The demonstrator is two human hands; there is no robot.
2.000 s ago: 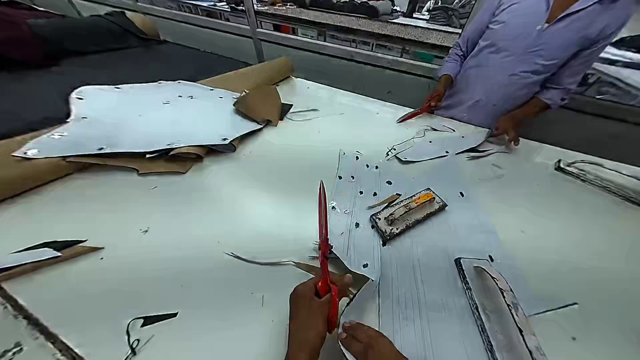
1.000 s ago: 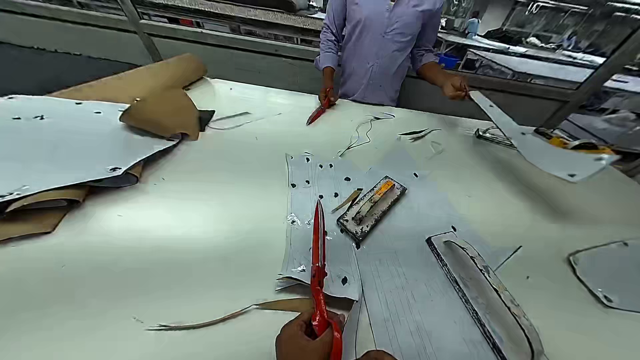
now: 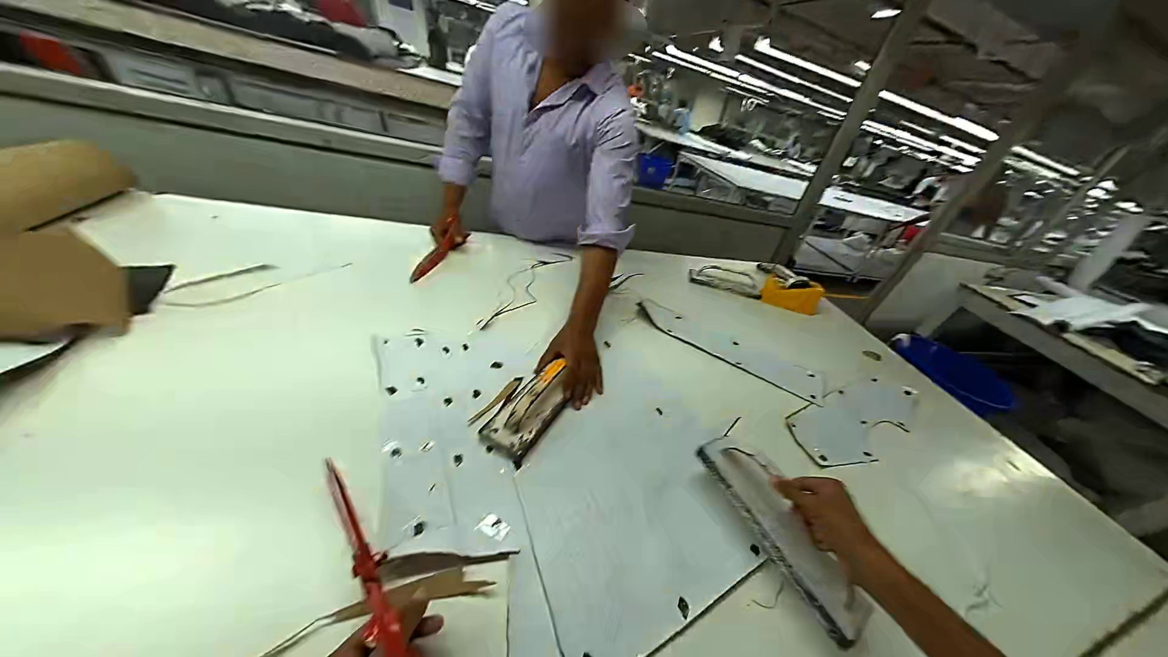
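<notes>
My left hand [image 3: 397,630] holds red-handled scissors [image 3: 365,566], their blades pointing up and away, at the lower left. Brown strips [image 3: 429,589] lie by the scissors, at the near edge of a pale sheet stack [image 3: 438,474] with dark marks. My right hand [image 3: 826,520] has its fingers closed on the handle of a long flat weight [image 3: 776,538] at the right side of the pale sheets [image 3: 611,529]. A smaller weight [image 3: 526,411] with an orange part sits on the sheets, under a co-worker's hand [image 3: 575,365].
Across the white table [image 3: 228,411] stands a co-worker [image 3: 557,146], whose other hand holds red scissors [image 3: 436,255]. Cut pale pieces [image 3: 730,351] and a yellow object [image 3: 792,294] are on the right. Brown paper [image 3: 59,274] lies at the left, a blue tub [image 3: 954,372] beyond the table.
My right hand has moved from beside the scissors to the long weight. The co-worker has let go of the pale piece and reached to the smaller weight. The view has swung right.
</notes>
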